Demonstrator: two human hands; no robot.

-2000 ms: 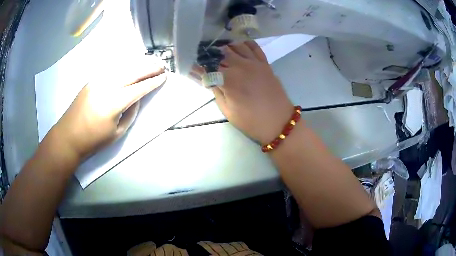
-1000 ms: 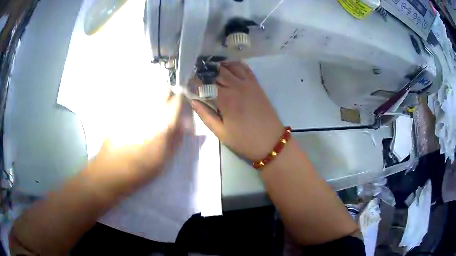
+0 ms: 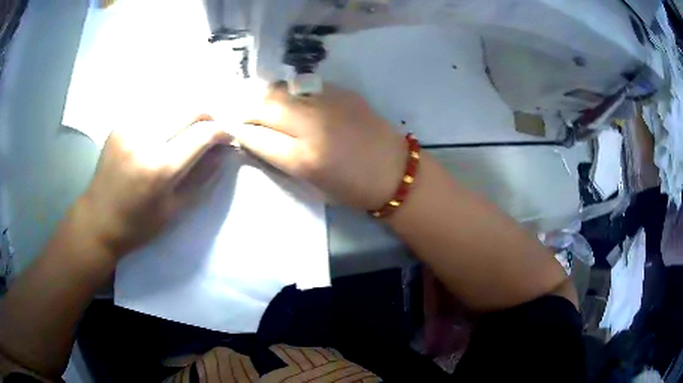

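Note:
A large white fabric panel (image 3: 225,254) lies under both hands and hangs over the table's front edge; its upper part glares under the lamp. My left hand (image 3: 157,172) grips the fabric, with fingertips just below the presser foot area. My right hand (image 3: 322,138), with a red and gold bracelet at the wrist, pinches the fabric beside the left fingertips. The fingertips of both hands nearly meet. The presser foot and needle (image 3: 241,56) are blurred in the glare. A thread tension dial (image 3: 305,82) is just above my right hand.
The sewing machine arm (image 3: 524,37) spans the top right. Dark red-handled snips (image 3: 603,108) are at its right end. The pale table (image 3: 487,176) extends right. White scraps (image 3: 627,284) hang at the far right. A dark sleeve and striped clothing are at the bottom.
Both hands have come together below the presser foot, the right one moving slightly left. The fabric is now pinched between them and raised a little. The view has shifted, so the machine appears higher.

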